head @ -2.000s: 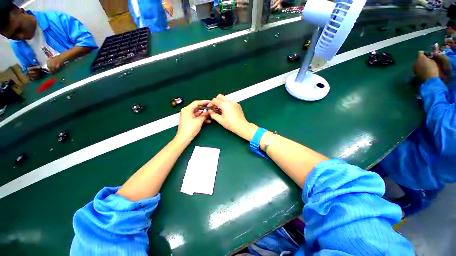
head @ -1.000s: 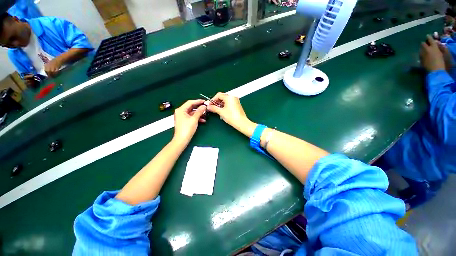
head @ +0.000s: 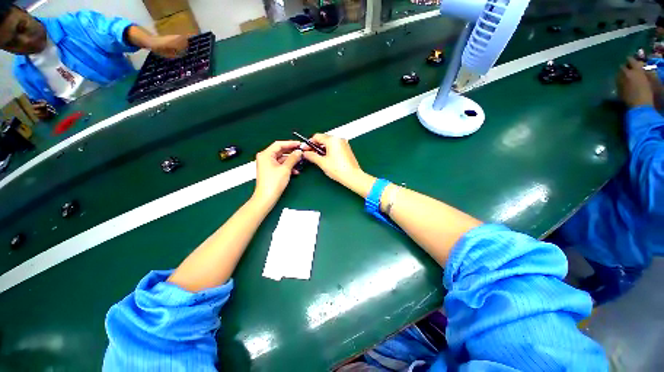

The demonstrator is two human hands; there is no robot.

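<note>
My left hand (head: 274,168) holds a small dark unit (head: 297,164) in its fingertips; the unit is mostly hidden by the fingers. My right hand (head: 336,160) holds a thin dark pointed tool (head: 309,142) that slants up and left past the fingertips, close to the unit. Both hands meet just above the bench, near the white strip. White paper slips (head: 293,244) lie on the bench below the hands. A bright blue band (head: 377,197) is on my right wrist.
Small dark units (head: 171,164) sit spaced on the green belt (head: 131,190). A white fan (head: 451,116) stands right of my hands. A pile of units (head: 559,73) lies farther right beside a neighbouring worker's hands. Across the belt, a person reaches over a black compartment tray (head: 172,71).
The belt units have shifted left. The dark tool now shows in my right hand, where a thin light line showed a second ago. The person opposite has put a hand over the tray.
</note>
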